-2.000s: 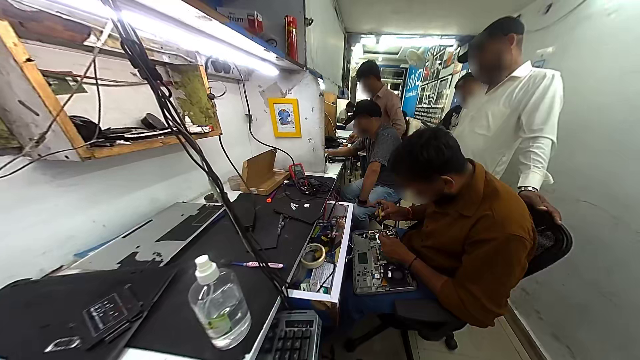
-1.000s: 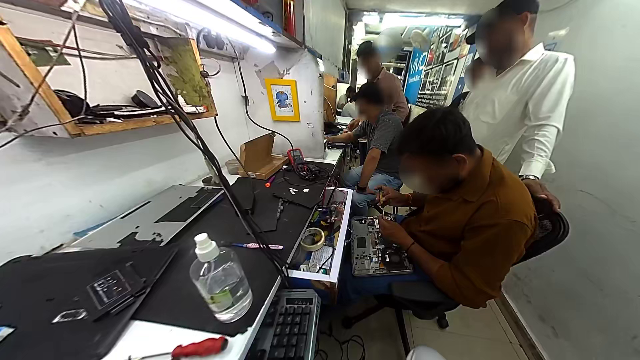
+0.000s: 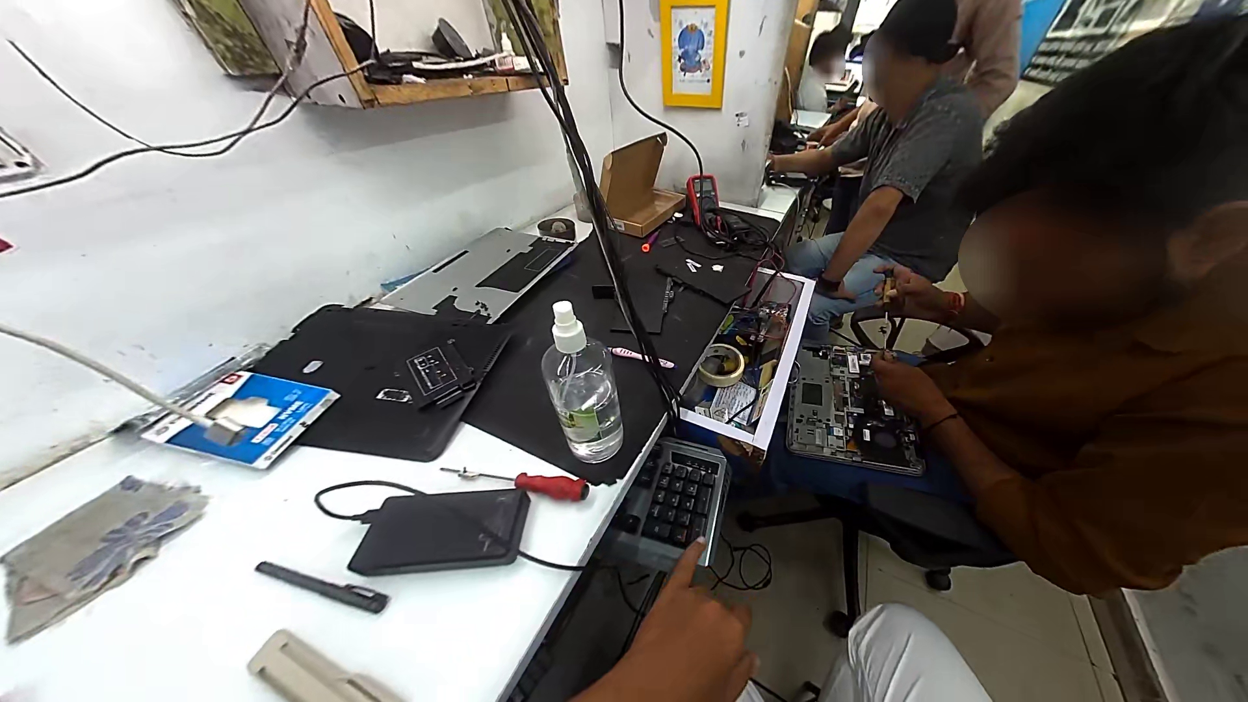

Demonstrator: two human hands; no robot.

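My left hand (image 3: 692, 624) comes in from the bottom edge with its index finger stretched out. The fingertip is at the near corner of a dark keyboard (image 3: 678, 497) beside the desk; contact cannot be told. Its other fingers are curled, and nothing shows in it. No right hand of mine is in view. On the white desktop left of the hand lie a black external drive enclosure (image 3: 439, 531) with a cable, a red-handled screwdriver (image 3: 551, 486) and a black pen-like tool (image 3: 322, 586). A clear pump bottle (image 3: 585, 400) stands on the black mat.
An opened laptop (image 3: 848, 409) rests on a seated co-worker's lap at the right, with that person's hands on it. A white-edged drawer (image 3: 785, 375) holds tape and parts. Dark cables (image 3: 585, 175) hang over the desk. A grey laptop panel (image 3: 487, 273) and a blue package (image 3: 244, 419) lie leftward.
My left hand has come into view at the bottom. The view has swung down and closer to the desk, showing the drive enclosure and the pen-like tool.
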